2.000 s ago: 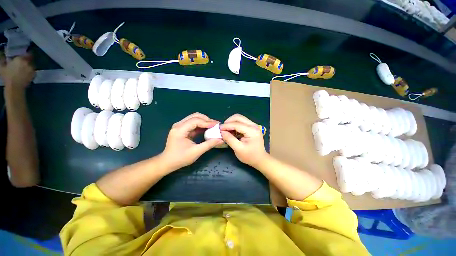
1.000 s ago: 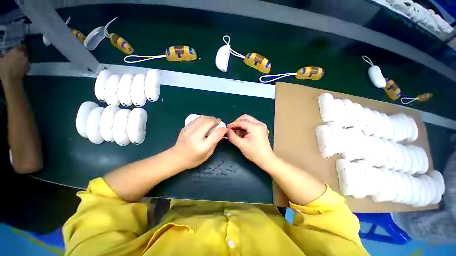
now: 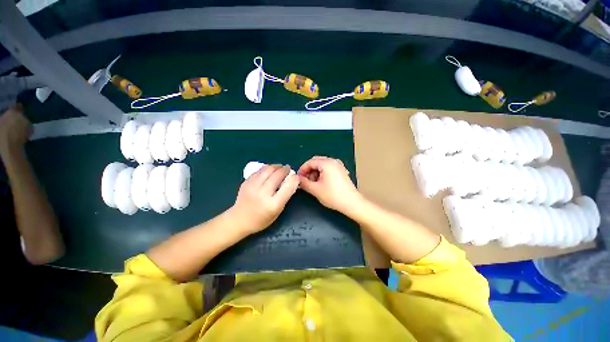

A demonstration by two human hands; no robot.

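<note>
My left hand [image 3: 262, 199] is closed around a white plastic shell [image 3: 253, 169], whose end shows above the fingers at the middle of the green worktop. My right hand [image 3: 329, 183] touches it fingertip to fingertip, with thumb and forefinger pinched together. What the right fingers pinch is too small and hidden to tell; no yellow-brown piece shows in the hands.
Two short shell rows [image 3: 146, 188] stand on the left. Three long shell rows [image 3: 512, 183] stand on a cardboard sheet [image 3: 384, 170] at right. Beyond the side rail [image 3: 277, 120], corded yellow-brown pieces [image 3: 200, 87] lie on the conveyor belt [image 3: 401, 57]. A neighbour's arm [image 3: 30, 194] is at far left.
The pieces on the belt have shifted left. The shell has moved leftward within my left hand since the earliest frame, and the blue-and-yellow end once beside my right hand no longer shows.
</note>
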